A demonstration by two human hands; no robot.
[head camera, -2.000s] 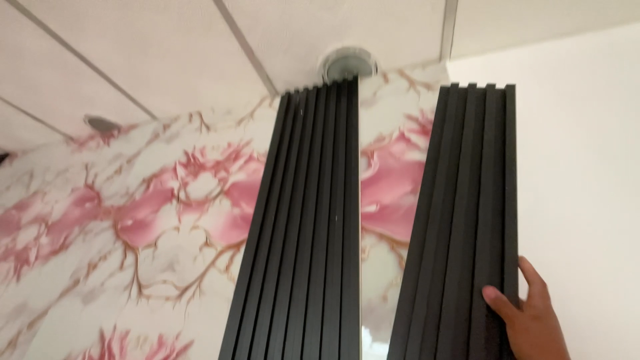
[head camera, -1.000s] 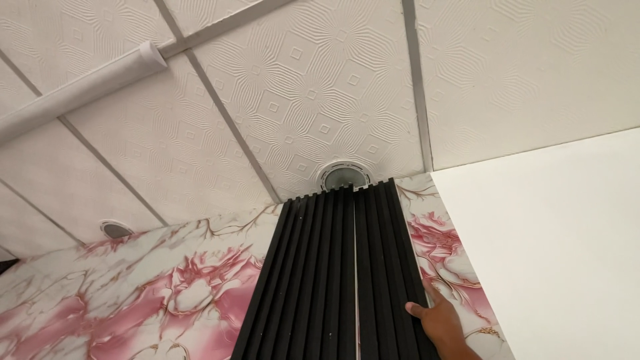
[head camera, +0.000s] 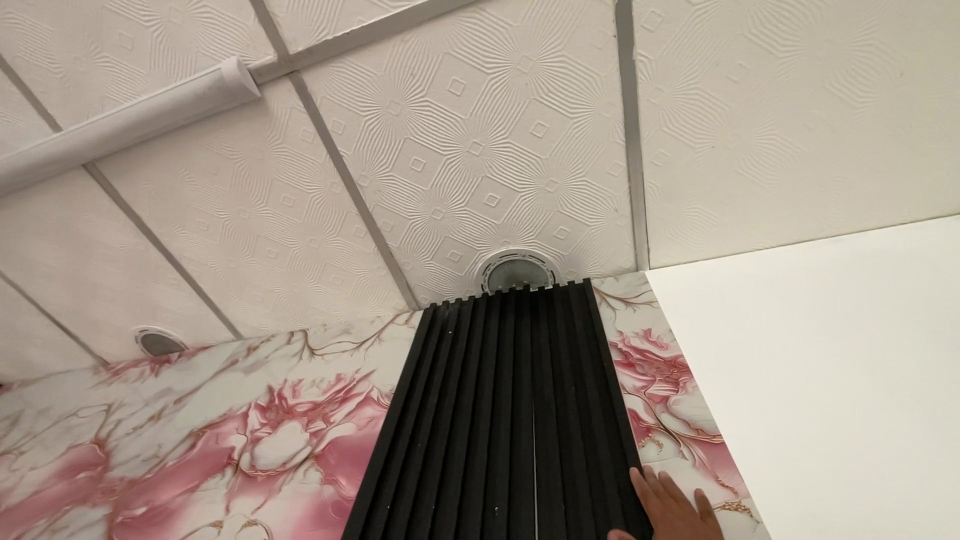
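Observation:
Two black fluted wall panels stand side by side against the patterned wall, their tops at the ceiling. The left panel (head camera: 457, 420) is the wider one. Along its right edge lies the right panel (head camera: 581, 420), with a thin light gap between the two lower down and the tops touching or nearly so. At the bottom right, my right hand (head camera: 671, 506) rests its fingers on the outer right edge of the right panel, with the thumb lower on its front. Whether the hand grips or only presses is not plain. My left hand is out of view.
Overhead is a white embossed tile ceiling (head camera: 480, 150) with grey strips. A round ceiling fixture (head camera: 517, 271) sits right above the panels, another round fixture (head camera: 161, 342) farther left. A white tube light (head camera: 127, 124) hangs at upper left. Pink marble-patterned wall covering (head camera: 277, 442) adjoins a plain white wall (head camera: 825, 360).
The right panel, held apart from the left one two seconds ago, has moved left against it, and the gap has narrowed. My right hand moved with it. The view has tilted up to the ceiling.

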